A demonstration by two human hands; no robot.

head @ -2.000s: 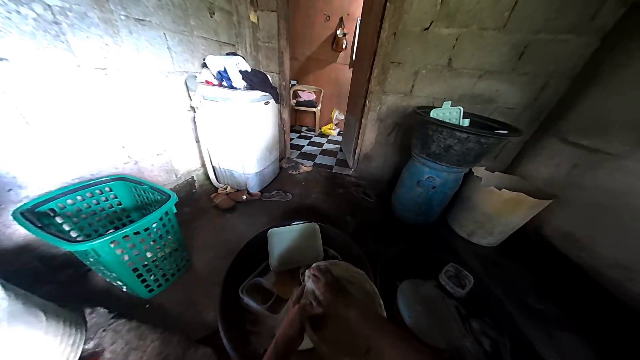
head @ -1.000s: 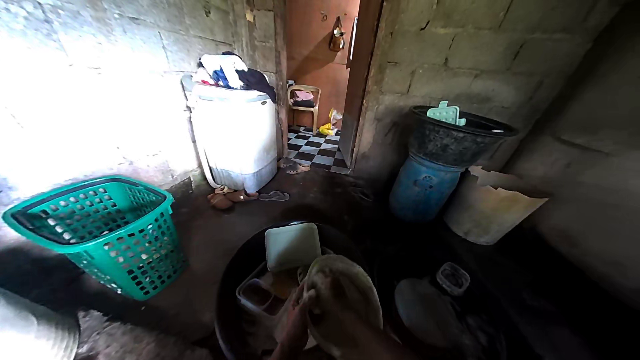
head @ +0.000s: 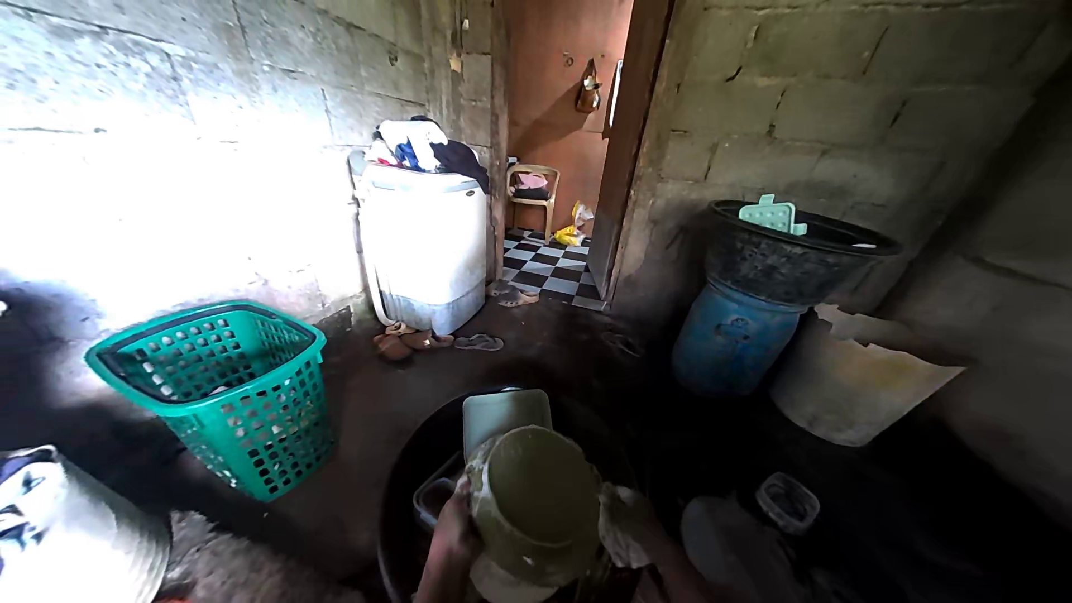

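Note:
A round, pale green vessel, likely a bowl or pot seen from its underside, is tilted up above a large dark basin. My left hand grips its left side. At its right side, my right hand holds a pale, crumpled cloth or sponge against or close to the rim. Behind the vessel, a pale rectangular container or lid stands in the basin. A clear plastic container lies left of my left hand, partly hidden.
A green laundry basket stands left. A white washing machine with clothes on top is near the doorway, footwear before it. A black tub sits on a blue drum. A small clear container lies right.
The round vessel has been turned up so that its outer base shows. My right hand has moved from its inside to its right edge, while my left hand stays at the left.

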